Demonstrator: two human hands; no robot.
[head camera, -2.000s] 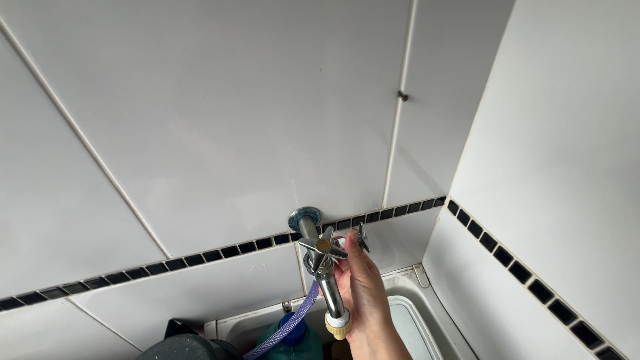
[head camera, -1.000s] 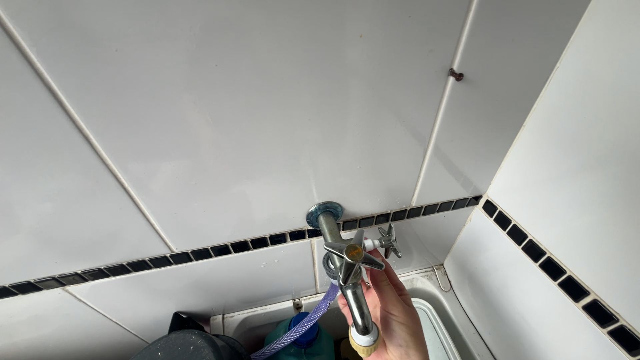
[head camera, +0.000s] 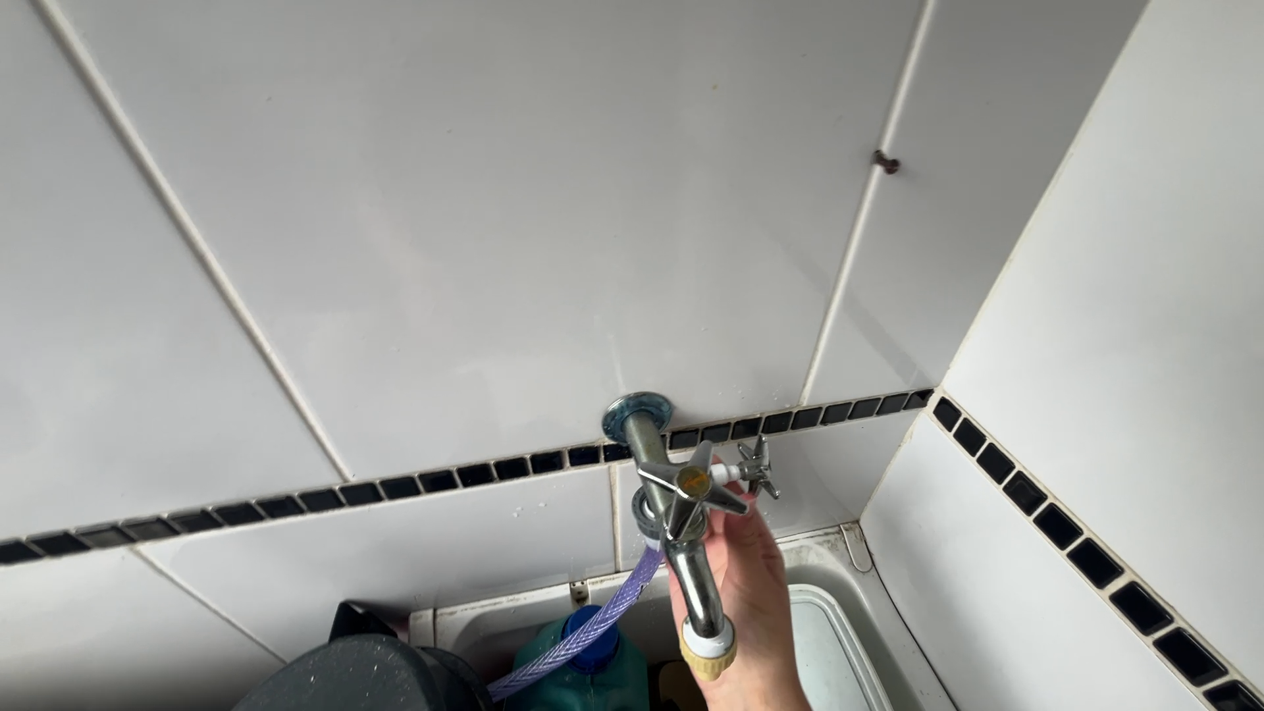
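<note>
A chrome tap (head camera: 699, 583) juts from a round flange on the tiled wall, with a star-shaped handle (head camera: 694, 482) on top and a cream plastic fitting at its spout. Behind the tap is my right hand (head camera: 746, 592), its fingers up by a white-stemmed small cross handle (head camera: 757, 467) on the right side. The tap covers part of the fingers, so their hold cannot be made out. A purple braided hose (head camera: 592, 627) runs down left from a ring-shaped fitting beside the tap. My left hand is not in view.
Below, a white sink or tub (head camera: 889, 602) holds a teal bottle with a blue cap (head camera: 592, 640) and a pale lidded container (head camera: 825, 642). A dark rounded plastic object (head camera: 365, 676) stands at the lower left. A screw (head camera: 887, 162) sticks out of the wall.
My right hand has shifted from the right side of the tap to behind it, now partly covered by the tap. The view has shifted somewhat.
</note>
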